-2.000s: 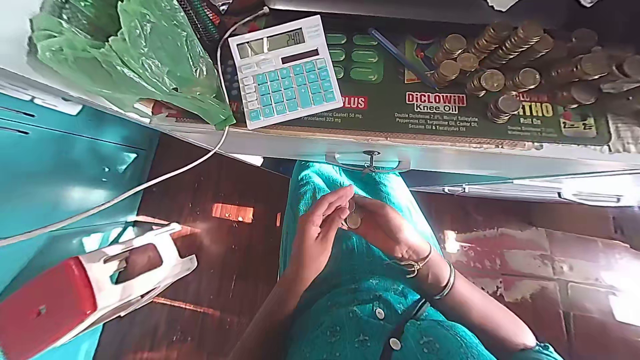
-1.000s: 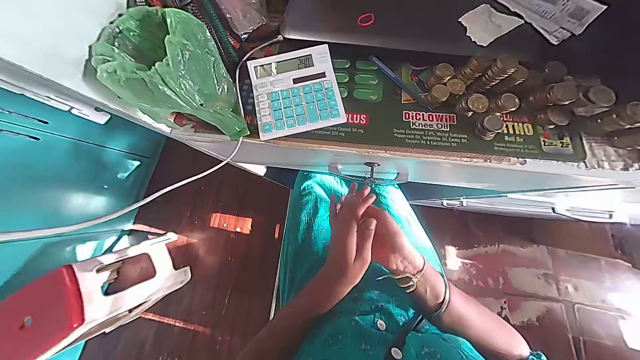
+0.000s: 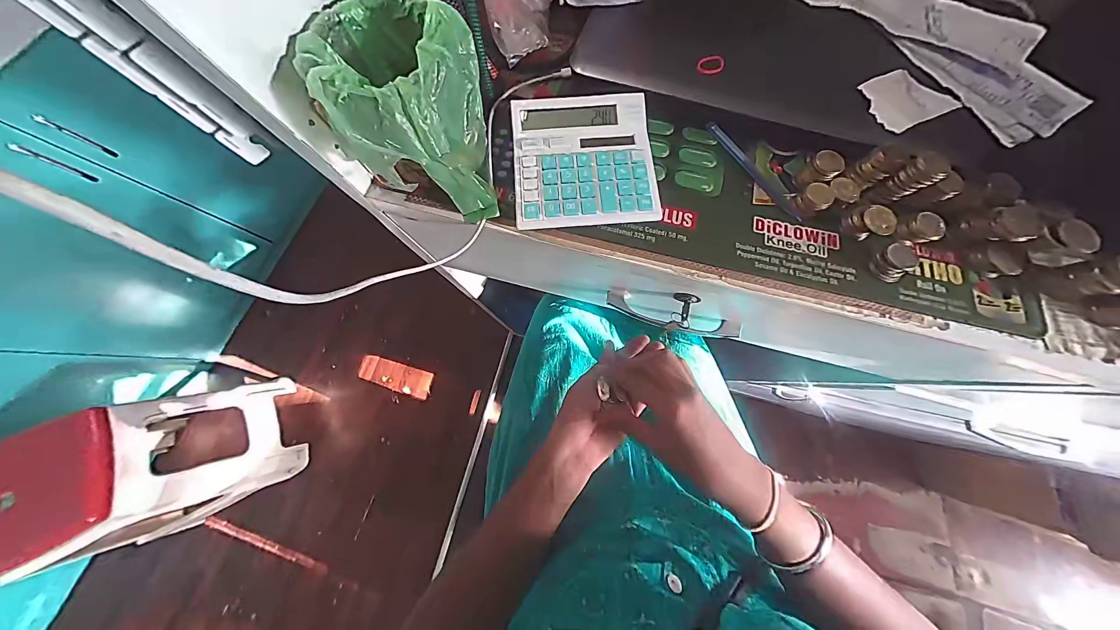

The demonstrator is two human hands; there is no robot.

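Observation:
My left hand [image 3: 584, 418] is cupped above my lap, just in front of the drawer front. Over its palm and fingers lies my right hand [image 3: 658, 383], with bangles at the wrist. A small round metal piece, which looks like a coin [image 3: 604, 390], shows between the two hands; whatever else they cover is hidden. On the desk mat beyond stands a white calculator [image 3: 586, 162] with turquoise keys. Farther right are several stacks of coins [image 3: 914, 175], some leaning, with a blue pen [image 3: 751, 168] to their left.
A green plastic bag [image 3: 394, 105] stands at the desk's left. A closed laptop [image 3: 665, 52] and paper slips [image 3: 910, 101] lie behind. A white cable [image 3: 376, 284] hangs over the edge. A key [image 3: 686, 306] sticks out of the drawer. A red and white stool [image 3: 201, 464] stands lower left.
My left hand, which lay over the right one a second ago, is now beneath it, and my right hand has come over on top. The view has shifted, showing more of the laptop and papers.

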